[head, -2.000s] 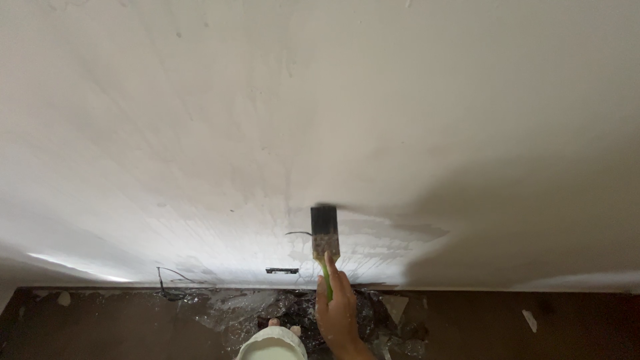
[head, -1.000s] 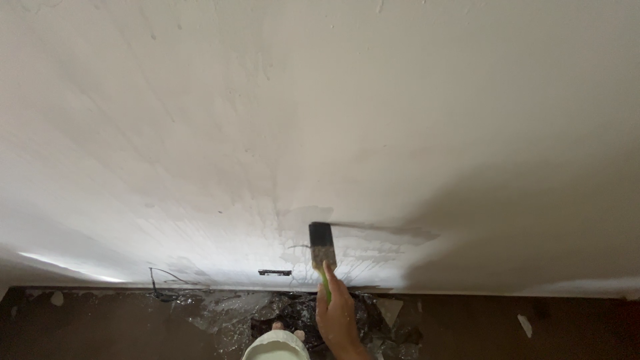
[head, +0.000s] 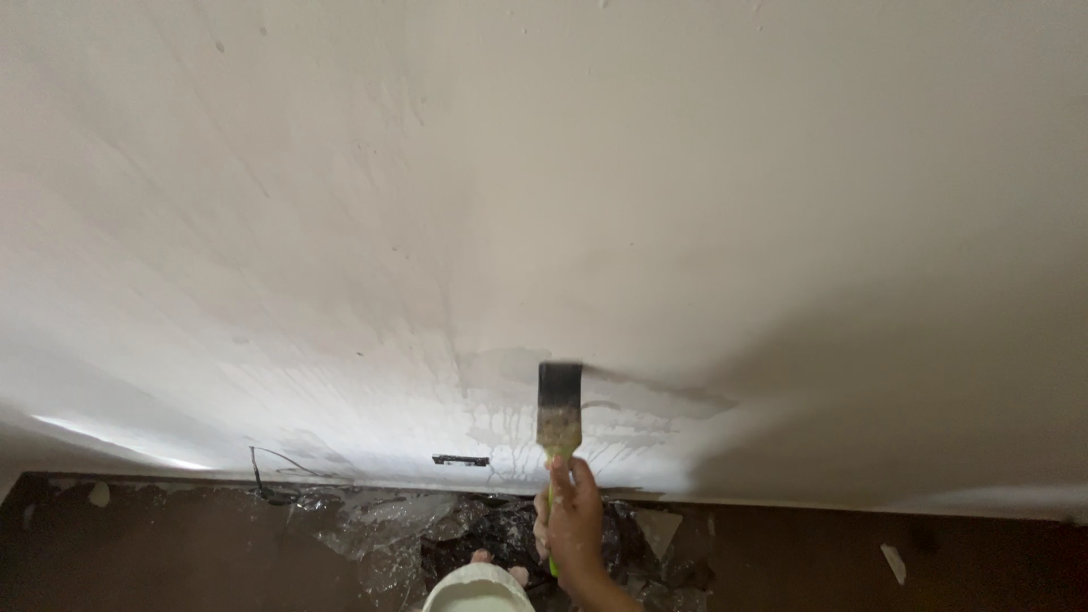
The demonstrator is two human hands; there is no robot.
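My right hand (head: 574, 518) grips the green handle of a flat paintbrush (head: 559, 408) from below, and the brush points up the wall. Its dark bristle tips meet the pale wall (head: 595, 212) at a damp-looking patch, where wet streaks run down around the brush. At the bottom edge is a white round tub (head: 478, 586) with pale contents, cut off by the frame. Small skin-coloured tips (head: 481, 557) show at its far rim; whether they are my left hand's fingers or toes is unclear.
A dark slotted fitting (head: 461, 461) is on the wall, left of the brush. A thin black cable (head: 255, 472) lies at the wall's foot. Crumpled clear and dark plastic sheeting (head: 476, 531) covers part of the brown floor (head: 212, 544); light flakes (head: 893, 563) lie about.
The brush in my right hand went down the wall a little, then back up and slightly right. My grip on it is the same. The tub has stayed at the bottom edge.
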